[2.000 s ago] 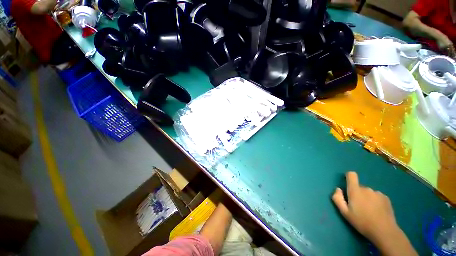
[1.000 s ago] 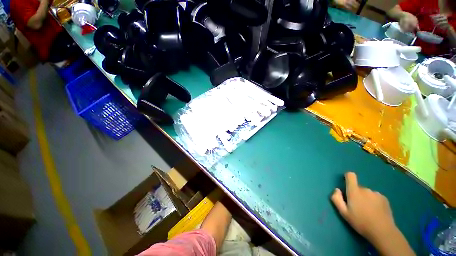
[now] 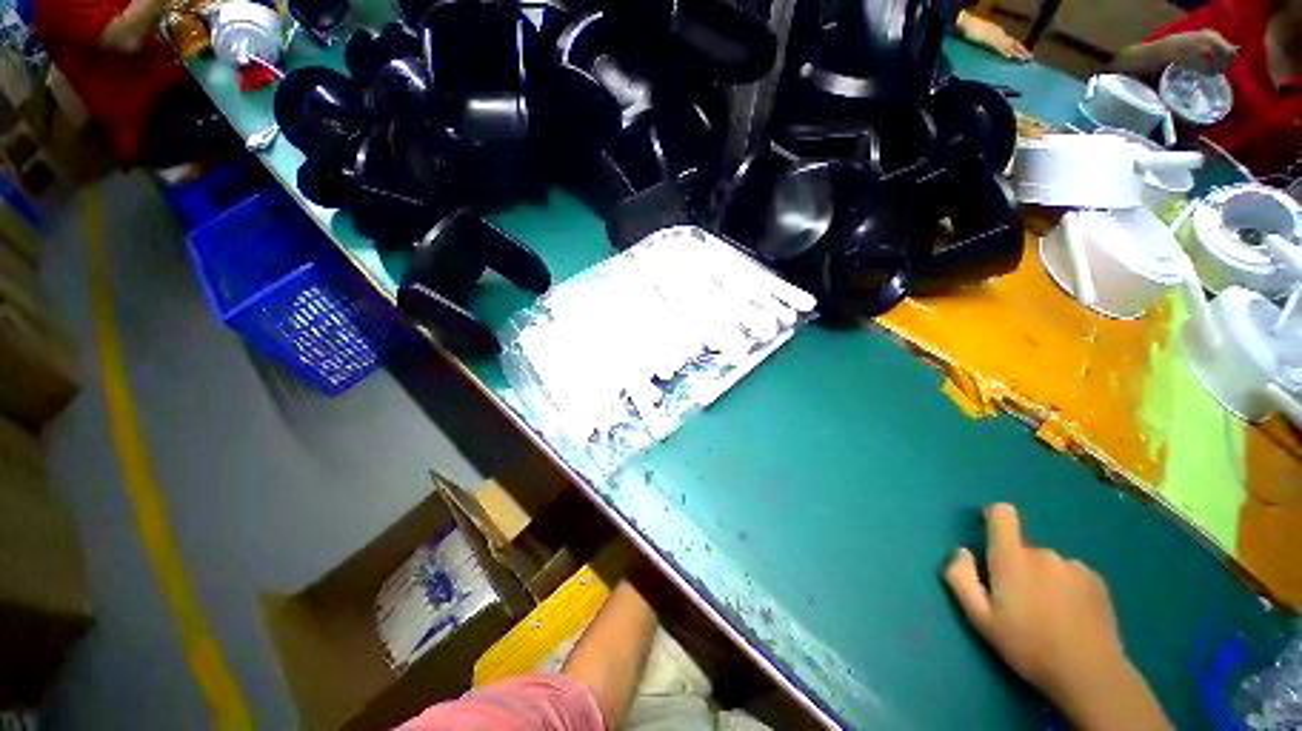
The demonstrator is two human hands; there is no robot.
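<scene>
My right hand (image 3: 1042, 607) rests on the green bench top (image 3: 843, 500) at the lower right, index finger pointing forward, fingers apart, holding nothing visible. My left forearm (image 3: 614, 654) in a pink sleeve reaches down beside the bench edge; the left hand itself is hidden below the edge. A clear bag of white arms (image 3: 657, 336) lies flat on the bench ahead of my right hand, to its left. White housings with arms (image 3: 1118, 260) stand on the orange and light-green covering at the right.
Black plastic housings (image 3: 471, 86) are heaped beyond the bag. An open carton (image 3: 336, 628) with bagged arms and a blue crate (image 3: 307, 321) stand on the floor at left. A clear bag with blue strands (image 3: 1264, 693) lies at lower right. A person (image 3: 1249, 86) sits opposite.
The view has shifted slightly. The person opposite at the right now holds up a clear round piece. My right hand keeps nearly the same place and pose.
</scene>
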